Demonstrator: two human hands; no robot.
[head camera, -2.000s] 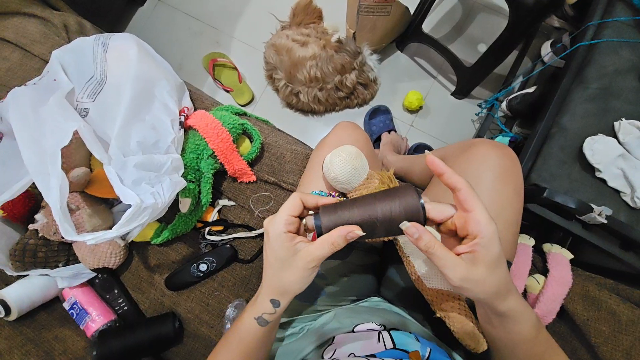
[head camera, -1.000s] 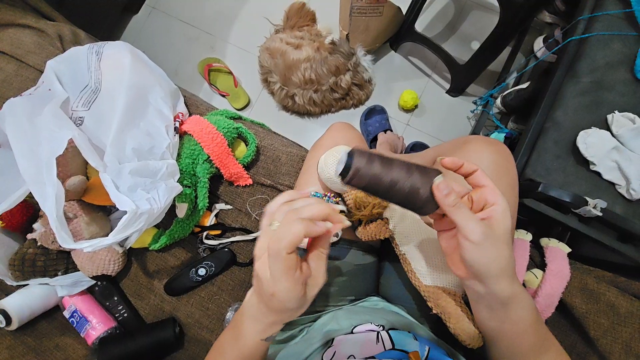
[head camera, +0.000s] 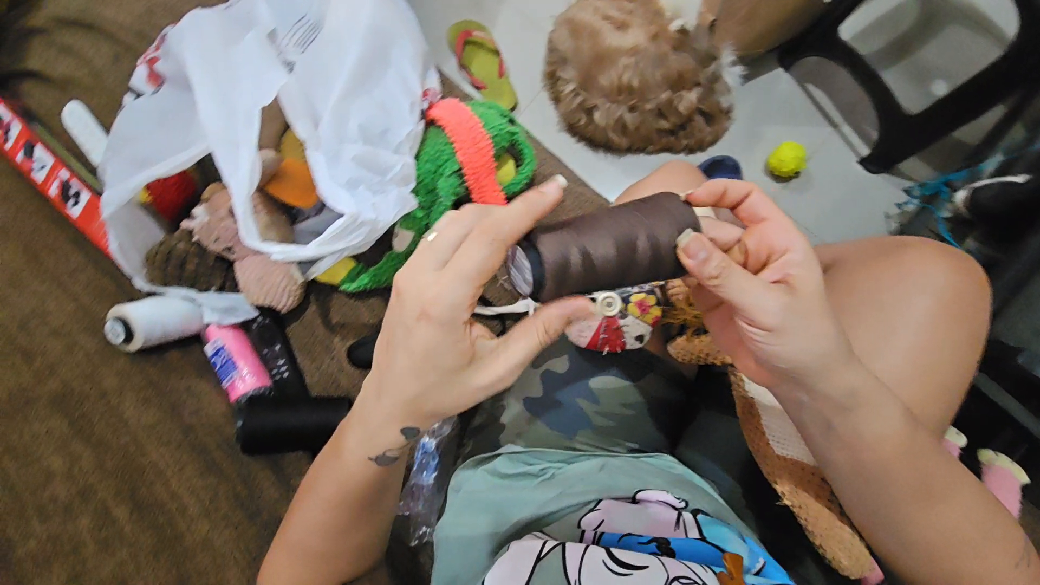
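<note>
A spool of dark brown thread (head camera: 613, 244) is held up in front of my lap, slightly tilted. My right hand (head camera: 756, 276) grips its right end between thumb and fingers. My left hand (head camera: 479, 284) is spread around the left end, thumb below and fingers above; whether it touches the spool is unclear. Just under the spool shows a small patchwork piece (head camera: 611, 329) with a button and a yellow flower. A brown and cream crocheted toy (head camera: 792, 439) lies across my lap, partly hidden by my right forearm.
On the brown couch (head camera: 114, 471) at left are a white plastic bag (head camera: 349, 122) of crocheted toys, a green plush piece (head camera: 479, 154), a white thread spool (head camera: 154, 322), a pink spool (head camera: 236, 363) and a black spool (head camera: 292, 424). A furry dog (head camera: 638, 81), flip-flop (head camera: 483, 65) and yellow ball (head camera: 786, 160) are on the floor.
My left hand, apart from the spool a second ago, has come up around its left end. My right hand keeps hold of the spool. The view has shifted left.
</note>
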